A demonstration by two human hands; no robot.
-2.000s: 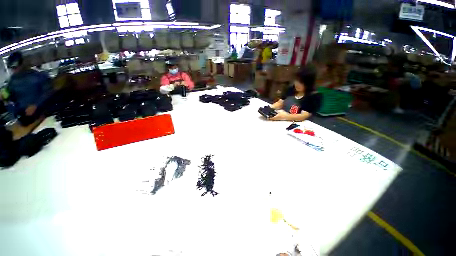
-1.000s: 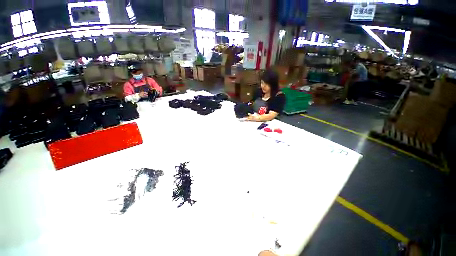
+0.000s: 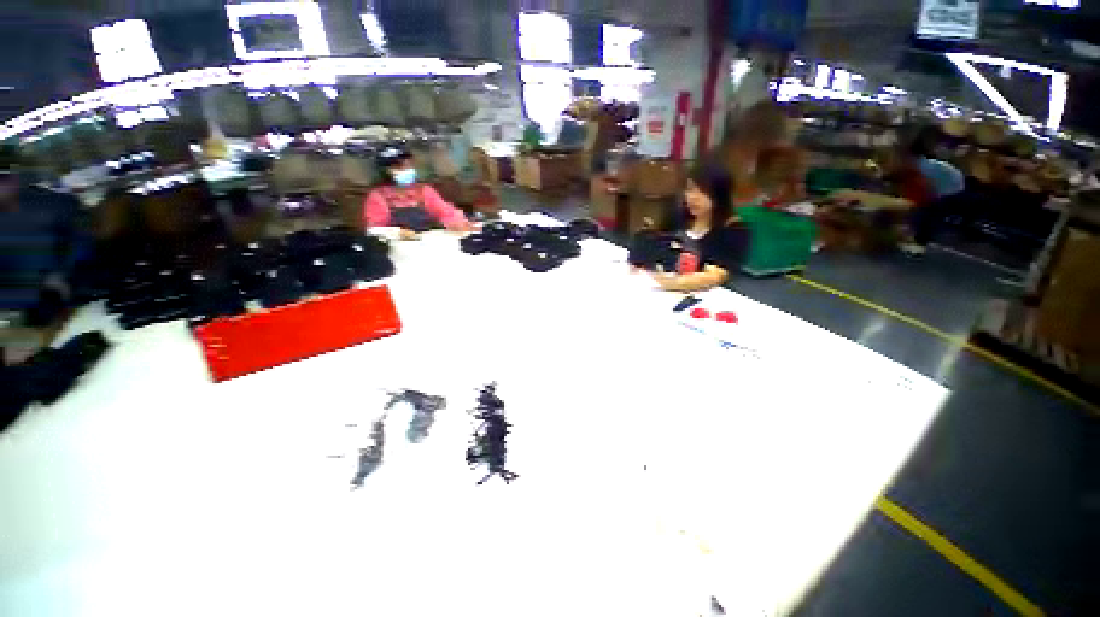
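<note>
Neither of my hands shows in the current view. A narrow tangled pile of thin black cords (image 3: 490, 436) lies on the white table (image 3: 579, 530) in front of me. A looser grey-silver pile of small parts (image 3: 374, 448) lies just left of it, washed out by the glare. A small dark item (image 3: 717, 605) is cut off at the bottom edge; I cannot tell what it is.
A long red bin (image 3: 302, 333) stands at the left, with black bags (image 3: 247, 275) behind it and more (image 3: 527, 245) at the far side. Red-handled tools (image 3: 714, 316) lie near a person in black (image 3: 712, 247). Another person in pink (image 3: 414, 207) sits opposite. A green crate (image 3: 778, 239) is on the floor.
The view swung right, then partly back left. A bit of a hand at the bottom edge has gone from view. The person opposite has spread their hands on the table.
</note>
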